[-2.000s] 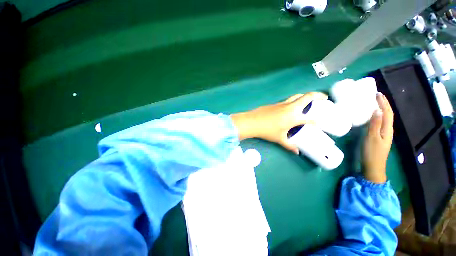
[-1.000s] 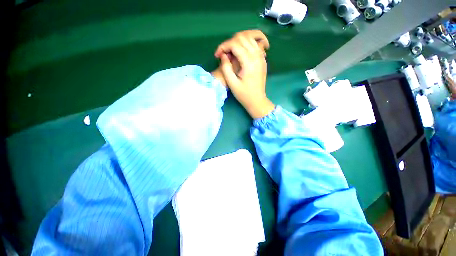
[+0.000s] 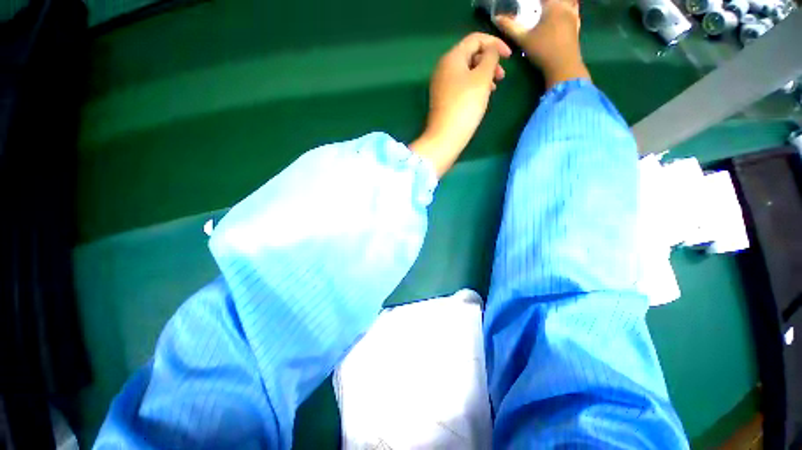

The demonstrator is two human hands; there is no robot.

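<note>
My right hand [image 3: 556, 35] is at the top edge of the picture, with its fingers around a white camera body [image 3: 521, 12] that has a dark round end and is partly cut off by the edge. My left hand [image 3: 466, 83] is just to its left over the green conveyor, fingers curled and apart, holding nothing visible. A stack of white foam sheets [image 3: 418, 378] lies on the bench between my forearms. White wrapped units [image 3: 695, 206] lie to the right of my right sleeve, which hides part of them.
A slanted grey metal post [image 3: 712, 83] stands at the right. More white cylinders [image 3: 666, 22] are on the conveyor at the top right. A black plastic tray [image 3: 774, 220] is at the right edge. A small white scrap [image 3: 209, 227] lies left of my left sleeve.
My hands were together over the conveyor and have parted. My right hand has reached up and right and taken hold of a camera body. The white units from my earlier grasp lie on the bench.
</note>
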